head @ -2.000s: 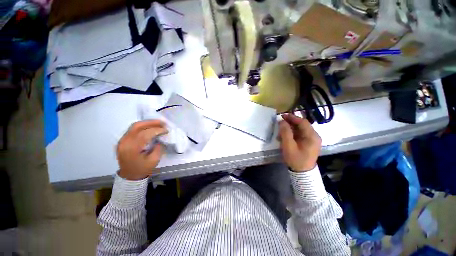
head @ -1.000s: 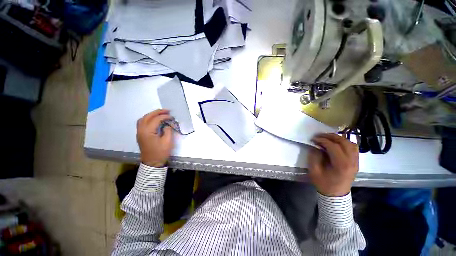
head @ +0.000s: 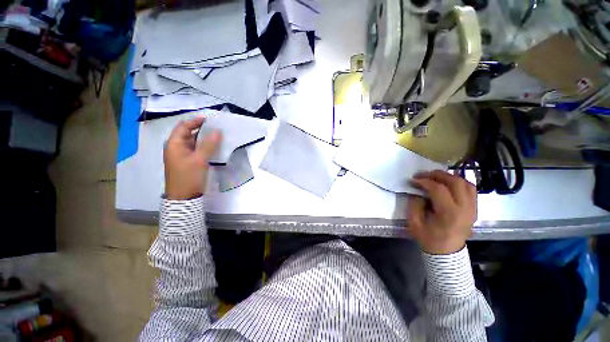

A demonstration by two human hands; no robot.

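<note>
My left hand (head: 187, 157) holds a pale grey cut piece (head: 235, 130) with dark edges by its left side, above the table left of the machine. Another small grey piece (head: 235, 171) lies partly under it. A grey panel (head: 299, 159) lies flat in the middle, its right corner touching a longer pale panel (head: 388, 163). My right hand (head: 443, 210) has its fingers on the right end of that longer panel, whose upper part lies at the lit presser foot (head: 402, 117).
A loose stack of grey and black cut pieces (head: 200, 80) lies at the upper left. The off-white machine head (head: 415, 53) fills the upper right. Black scissors (head: 498, 160) lie right of the needle. The table's grey edge (head: 301, 225) runs in front of me.
My left hand has moved up and slightly left with a piece that now lies at a different angle. A dark-edged piece has come off the middle panel. My right hand stays at the longer panel's end.
</note>
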